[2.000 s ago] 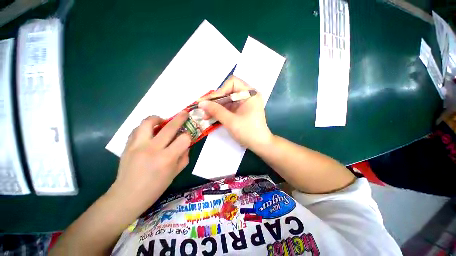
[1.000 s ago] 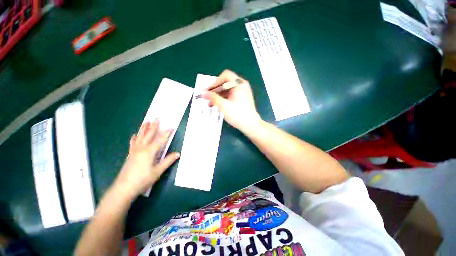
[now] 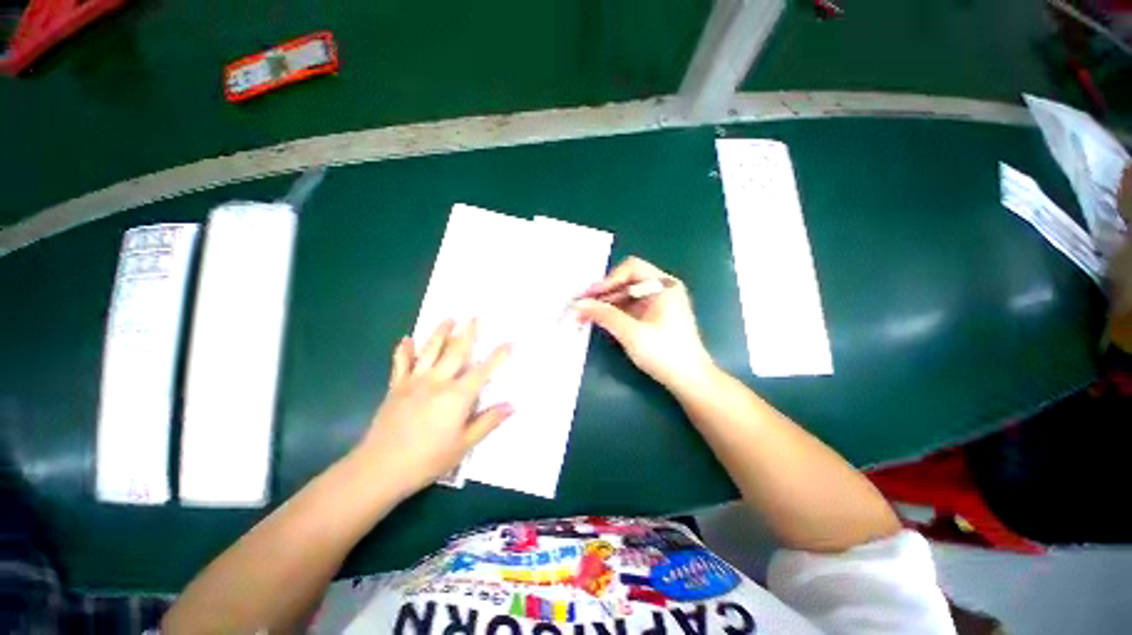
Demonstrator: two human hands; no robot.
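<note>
Two white sheets lie side by side on the dark green worktop in front of me, the left sheet (image 3: 478, 267) and the right sheet (image 3: 540, 409); their edges touch or overlap. My left hand (image 3: 441, 403) lies flat on the left sheet with its fingers spread, holding nothing. My right hand (image 3: 646, 316) holds the tweezers (image 3: 633, 293) like a pen, their tips near the right edge of the right sheet. Whether a piece is at the tips is too small to tell.
Two white strips lie at the left (image 3: 147, 372) (image 3: 236, 372). An adhesive sheet (image 3: 776, 261) lies at the right. Beyond the pale rail (image 3: 497, 130), a red-framed unit (image 3: 282, 67) is on the belt. Papers (image 3: 1049, 217) and part of another person show at the right edge.
The red-framed unit held two seconds ago is no longer in my hands. Since one second ago the two sheets have come together, and my right hand is at the right sheet's right edge. The view has shifted.
</note>
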